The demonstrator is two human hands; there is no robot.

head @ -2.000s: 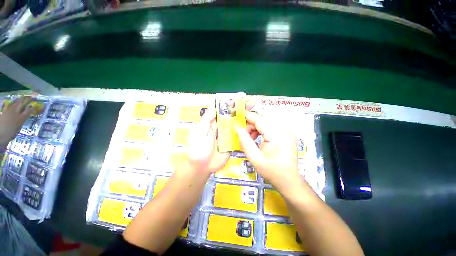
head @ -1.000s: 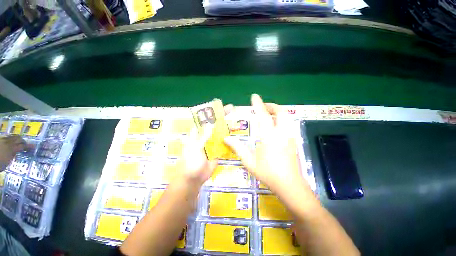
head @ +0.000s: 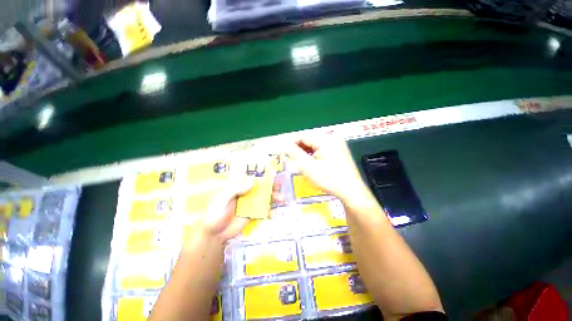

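Observation:
My left hand holds a labelled panel, yellow over most of its face with dark windows at its far end, tilted above the tray. My right hand is just right of the panel's far end, fingers bent together; glare hides whether anything is between the fingertips. The clear blister tray lies under both hands, its pockets holding yellow-covered panels. Glare whitens its middle.
A black glossy block lies right of the tray. A neighbouring blister tray is at the left edge. The green conveyor belt runs beyond the pale edge strip. A red object is at bottom right.
The view has turned and shifted. The panel has gone from upright between both hands to my left hand alone. My right hand has drawn its fingers in. The neighbour's hand has left view.

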